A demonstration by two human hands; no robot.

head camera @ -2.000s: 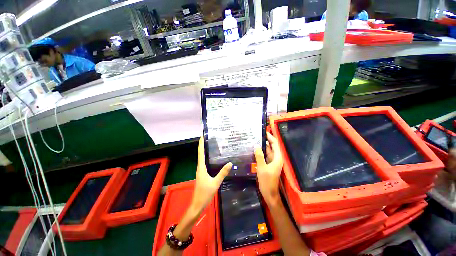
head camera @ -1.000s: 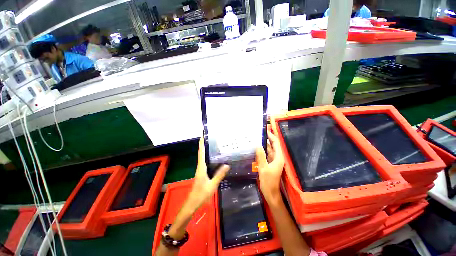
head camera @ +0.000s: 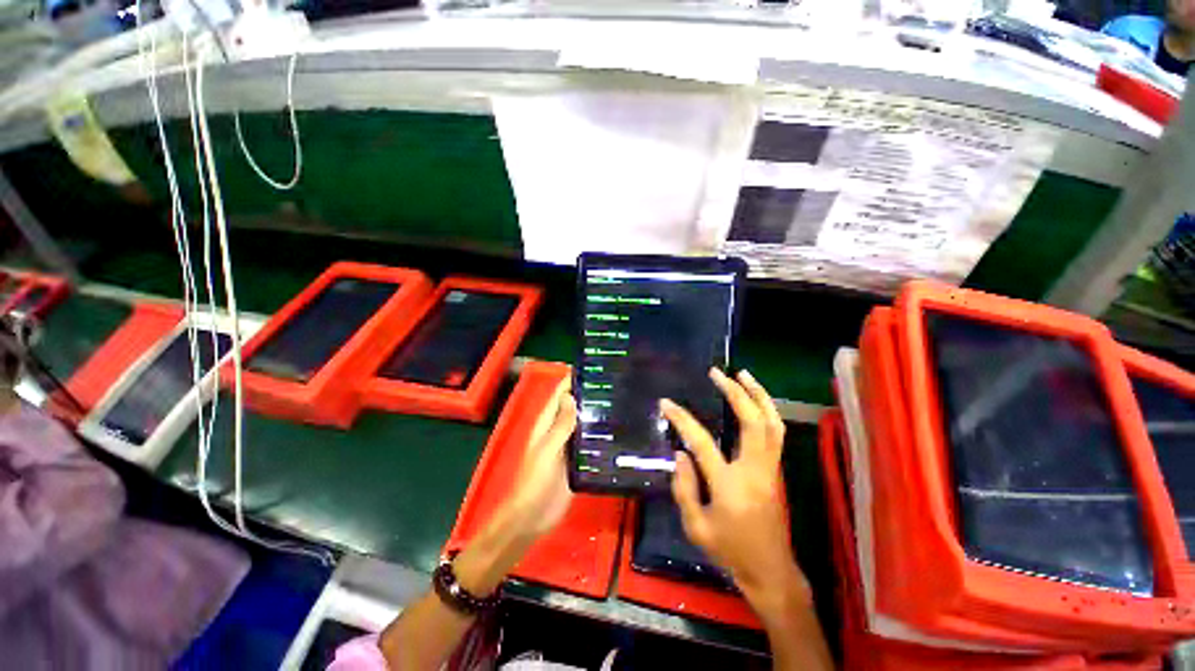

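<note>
A black tablet (head camera: 655, 374) is held upright in front of me, its dark screen showing lines of green and white text. My left hand (head camera: 544, 459) grips its lower left edge. My right hand (head camera: 734, 479) has spread fingers over the lower right of the screen; a fingertip is at the glass. Below the tablet lie an orange-red foam tray (head camera: 570, 544) and, partly hidden by my right hand, a second tablet (head camera: 664, 540) in another orange-red tray.
A tall stack of orange-red trays (head camera: 963, 603) with tablets stands at the right. More trayed tablets (head camera: 452, 338) and a white tray (head camera: 160, 393) lie left. White cables (head camera: 216, 288) hang there. Instruction sheets (head camera: 878, 184) hang behind. A person's sleeve (head camera: 92, 524) is at lower left.
The view has shifted down and left. The tablet's screen has gone from bright white to a dark menu. My right hand has moved from the tablet's edge to over its screen.
</note>
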